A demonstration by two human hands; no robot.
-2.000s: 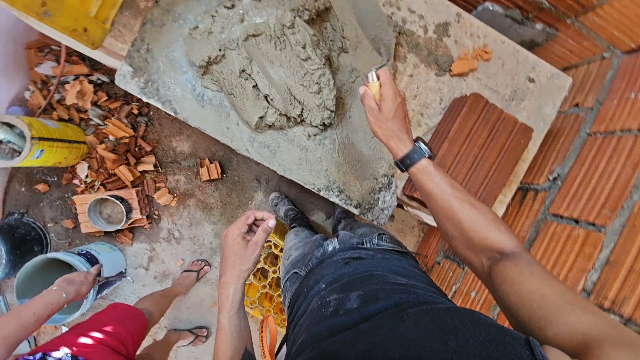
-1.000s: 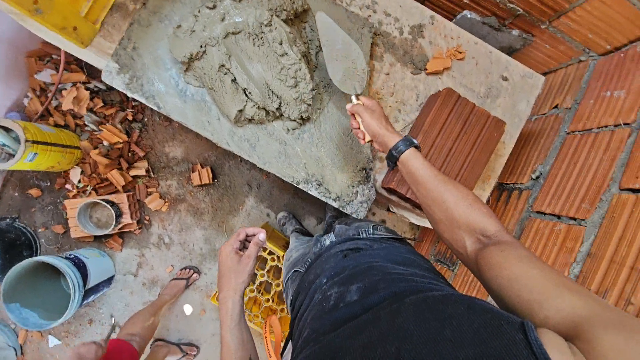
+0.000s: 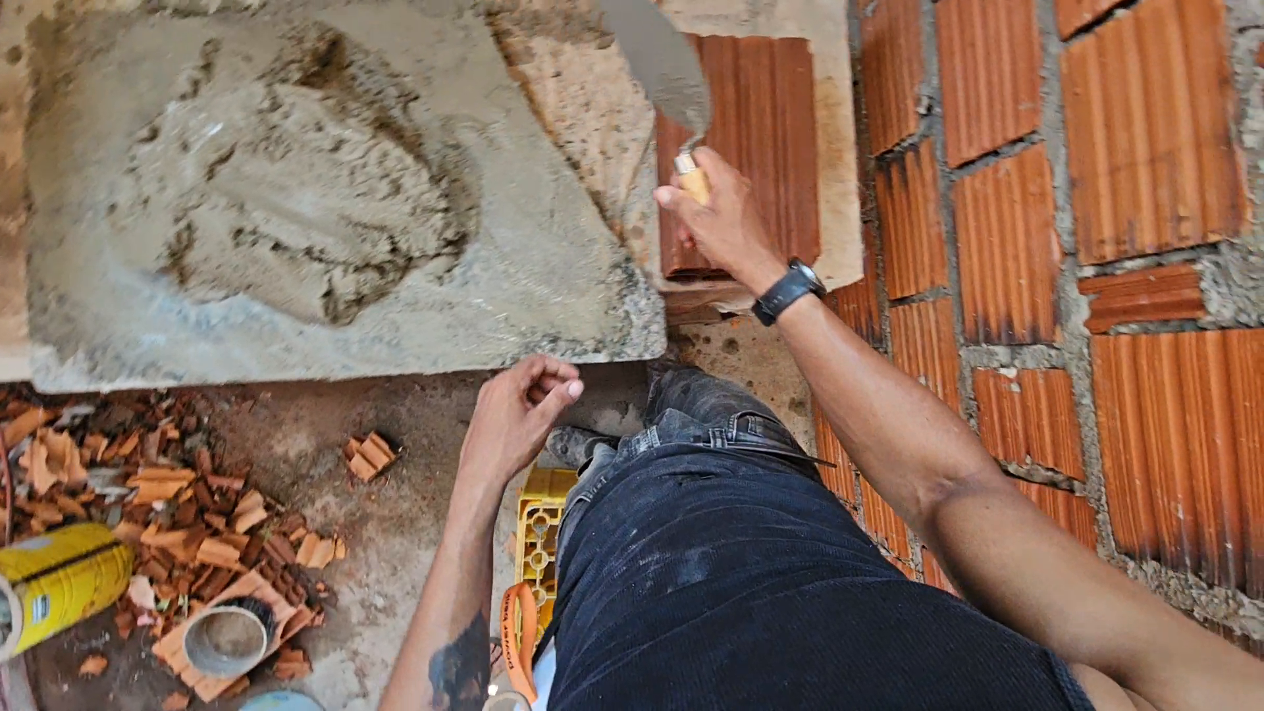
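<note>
My right hand (image 3: 726, 212) is closed around the wooden handle of a mason's trowel (image 3: 664, 69), whose blade points up and left, partly over a ribbed red clay block (image 3: 760, 128). That block lies on a board at the right of the mortar board (image 3: 553, 341). A heap of wet grey mortar (image 3: 306, 197) sits on the mortar board, with smears spread around it. Near the board's front edge, my left hand (image 3: 520, 410) hangs with curled fingers; it holds nothing that I can see.
A clay block wall (image 3: 997, 247) with mortar joints rises at the right. Broken clay pieces (image 3: 217, 523) litter the floor at the lower left, beside a yellow bucket (image 3: 64, 583) and a small round container (image 3: 227, 637). A yellow plastic crate (image 3: 538, 533) stands by my legs.
The view has shifted and turned. The trowel, over the bare board beside the mortar a second ago, now overlaps the clay block. The other person and the bucket of grey liquid have largely left the view.
</note>
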